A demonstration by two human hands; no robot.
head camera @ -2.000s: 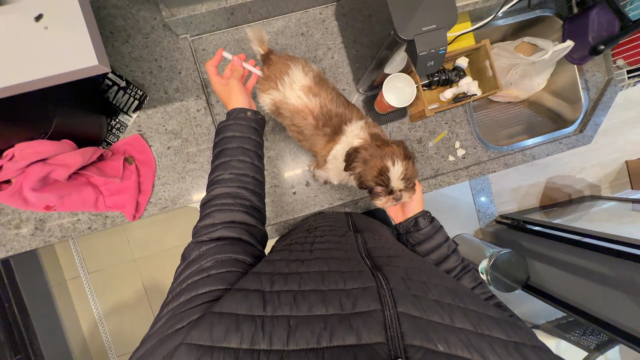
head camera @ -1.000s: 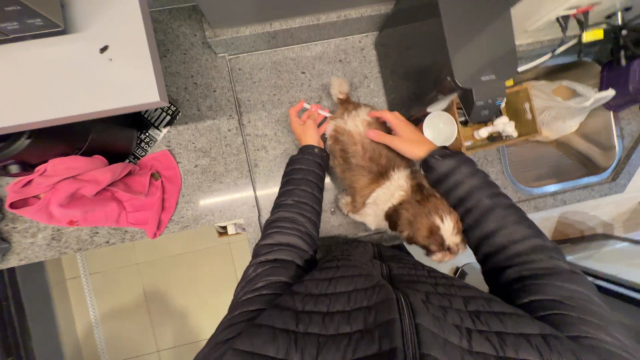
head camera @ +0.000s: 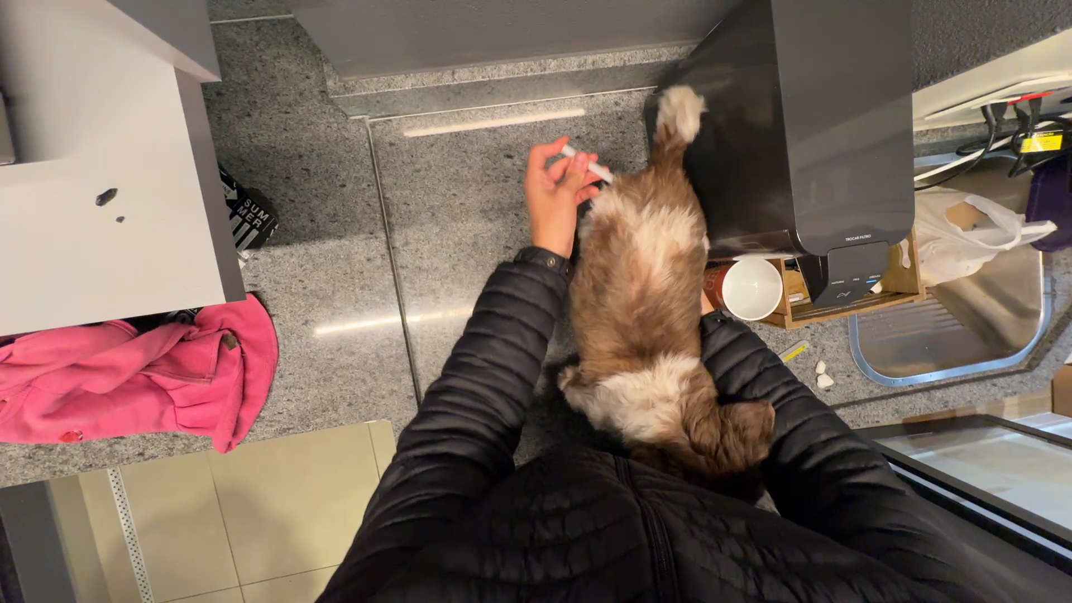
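A brown and white long-haired dog (head camera: 645,276) stands on the grey stone counter (head camera: 452,209), its head low against my jacket and its tail raised. Between the fingers of my left hand (head camera: 561,193) is a thin white stick-like object (head camera: 588,164), perhaps a thermometer or small syringe, its far end at the dog's rump. My right hand (head camera: 708,303) is almost wholly hidden behind the dog's flank; only a bit of skin shows above the cuff, beside a red paper cup (head camera: 752,289) with a white inside.
A black water purifier (head camera: 837,151) stands right of the dog, over a wooden box (head camera: 837,311). Beyond lie a steel sink (head camera: 971,327), a white plastic bag (head camera: 963,234) and cables. A yellow-marked tube (head camera: 794,351) lies near the counter edge. Pink cloth (head camera: 151,368) lies at left.
My right hand has left the dog's back and gone down beside its flank. The dog's head has moved in against my jacket. The white object now reaches the dog's rump.
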